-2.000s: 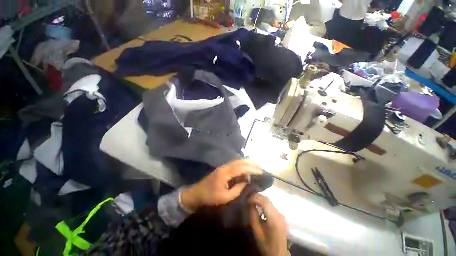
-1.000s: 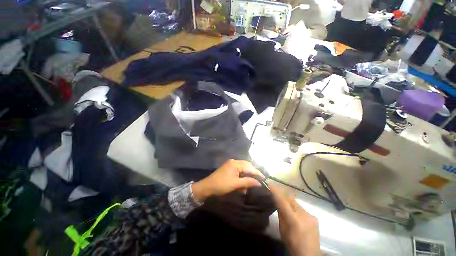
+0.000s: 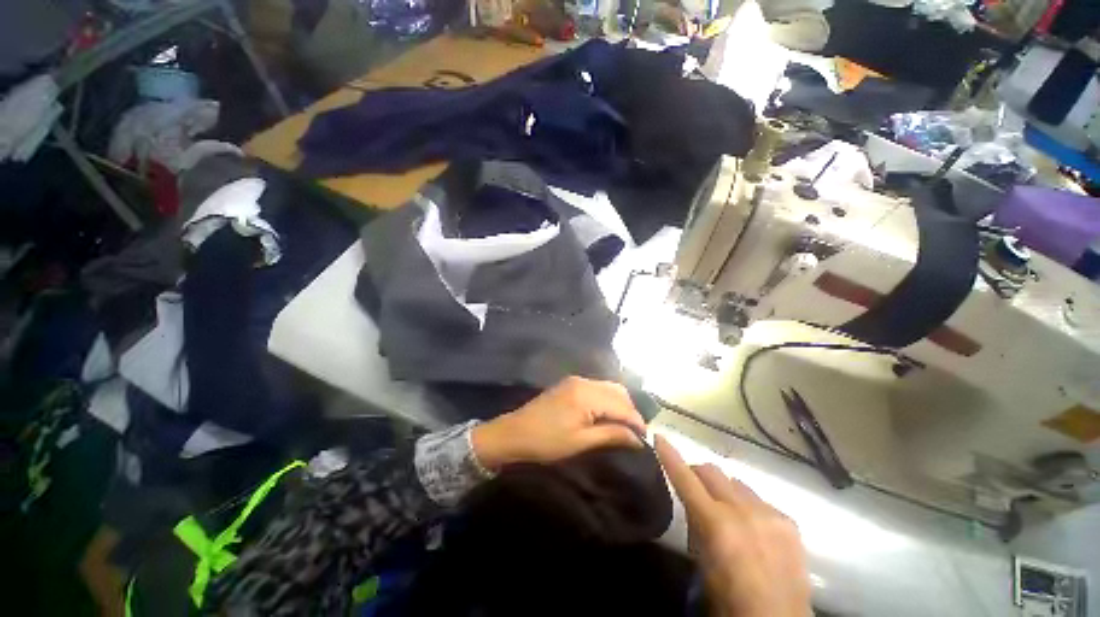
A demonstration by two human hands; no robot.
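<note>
A dark cloth piece [image 3: 603, 494] lies bunched in front of me at the table's front edge. My left hand [image 3: 561, 422] pinches its upper edge between thumb and fingers. My right hand [image 3: 742, 530] is against the same edge, its fingertips close to my left fingertips. Whether a small tool is in my right fingers cannot be told. A dark grey garment piece [image 3: 519, 319] with a white inner side lies on the white table just beyond my left hand. Black snips [image 3: 817, 436] lie on the machine bed, apart from my hands.
The cream sewing machine [image 3: 832, 241] stands at the right, with a black band [image 3: 935, 283] over its arm and a thin black cord loop on its bed. Navy garments [image 3: 483, 121] lie on a brown board behind. Cut pieces hang at left, near neon green tape [image 3: 211, 557].
My right hand has turned and moved right, its fingers now extended along the cloth edge. My left hand still pinches the cloth. The camera view has shifted slightly.
</note>
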